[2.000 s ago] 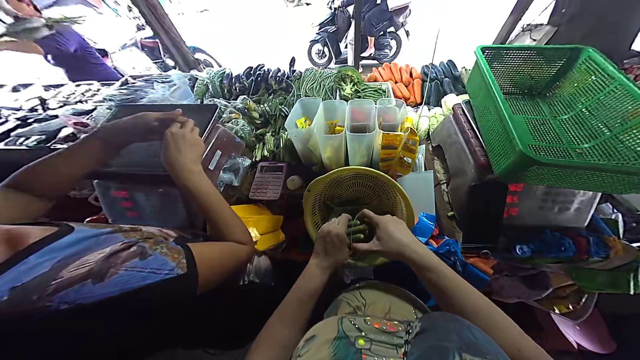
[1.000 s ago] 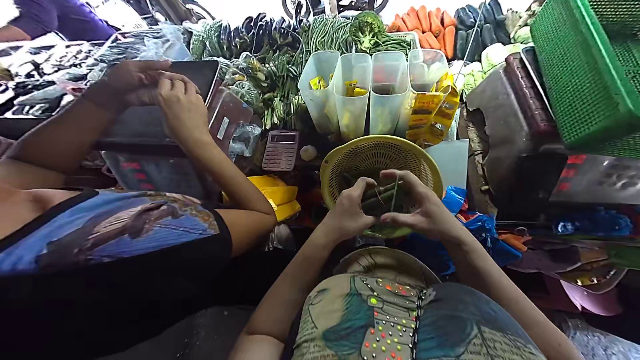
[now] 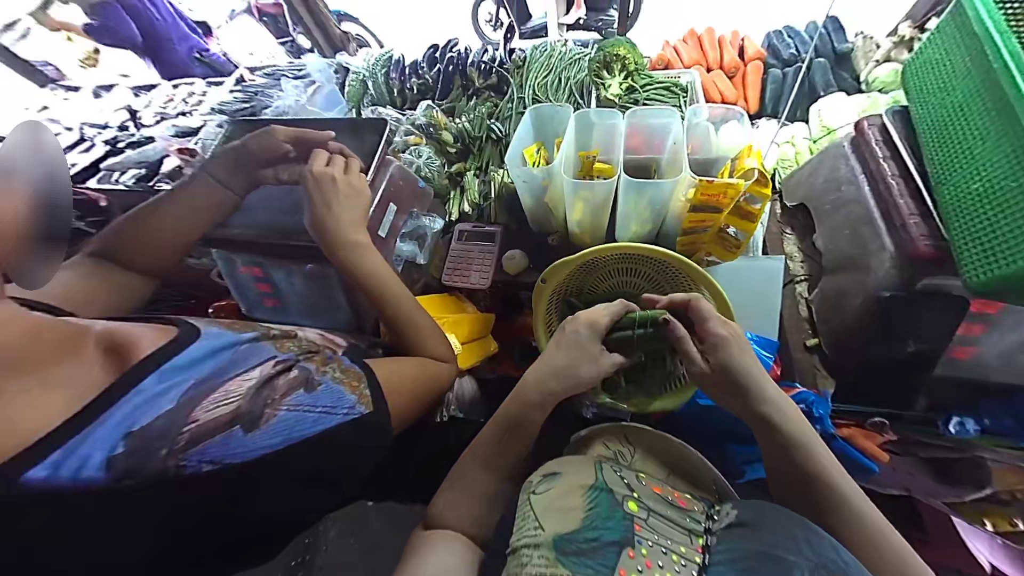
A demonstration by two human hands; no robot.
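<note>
A bundle of green vegetables (image 3: 638, 330), perhaps okra or beans, is held between both hands over a yellow plastic colander (image 3: 552, 280). My left hand (image 3: 582, 346) grips its left side, with the fingertips curled at the top. My right hand (image 3: 708, 340) pinches the right end, and its thumb and fingers meet the bundle. A thin strand or band seems to cross the bundle; its exact kind is unclear. More dark green pieces seem to lie in the colander below, mostly hidden by the hands and shadow.
Clear plastic bins (image 3: 592, 180) with yellow packets stand behind the colander. A pink calculator (image 3: 472, 256) and a yellow bag (image 3: 456, 324) lie left. A co-worker's hands (image 3: 332, 180) rest over a dark box. Carrots (image 3: 720, 64), broccoli (image 3: 618, 68) and long beans line the back; a green basket (image 3: 964, 136) stands right.
My hands stay over the colander with the green bundle between them; my fingers have shifted around it, and the right hand has closed in on its end. The view has tilted down and come nearer.
</note>
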